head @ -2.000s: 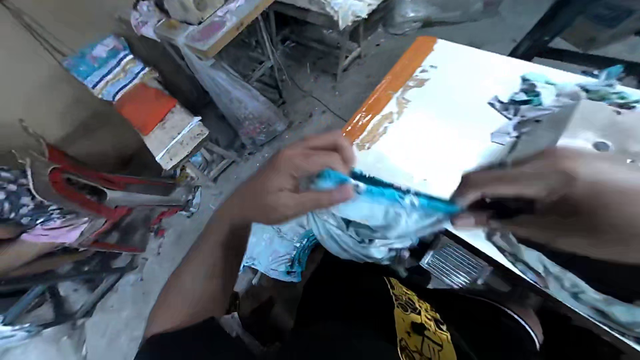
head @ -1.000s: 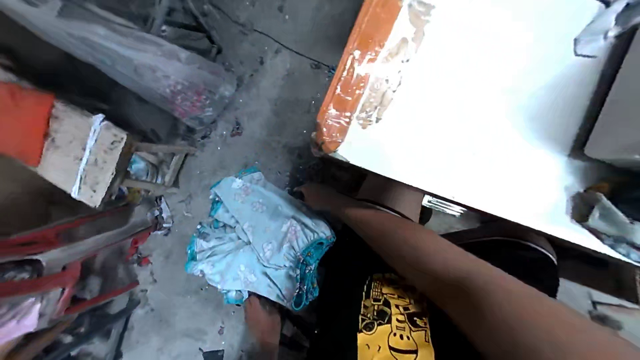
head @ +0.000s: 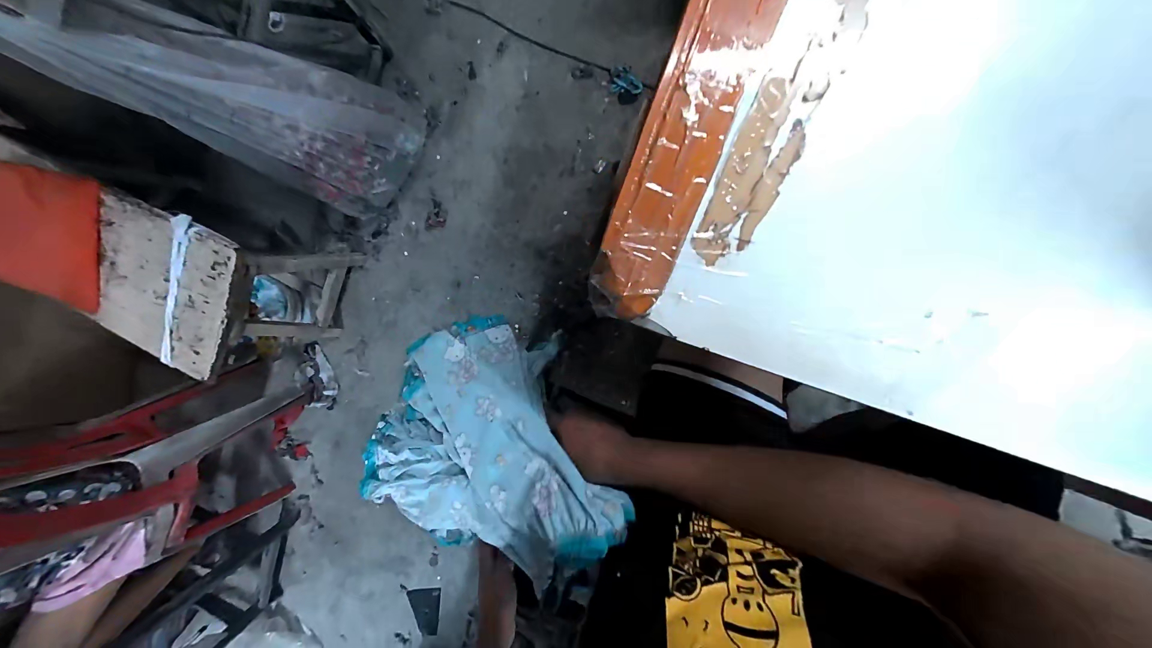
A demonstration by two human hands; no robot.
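Beside my lap, low over the concrete floor, lies a bunched light-blue printed garment (head: 490, 432) with teal trim. My right hand (head: 589, 441) reaches across from the right and touches the garment's right side; its fingers are blurred and partly hidden by the cloth, so its grip cannot be told. Below the garment shows part of my left arm near the wrist (head: 495, 594); the left hand itself is hidden under or behind the fabric.
A white-topped table (head: 900, 225) with a worn orange edge (head: 684, 153) fills the upper right. At left stand a wooden bench (head: 162, 279) with an orange cloth, a red plastic chair (head: 162, 477) with a person's legs near it, and a translucent plastic sack (head: 297, 117).
Two seconds ago both hands held blue-trimmed cloth at the table's edge. The view has swung down and left. Since one second ago, the garment beside my lap has shifted shape.
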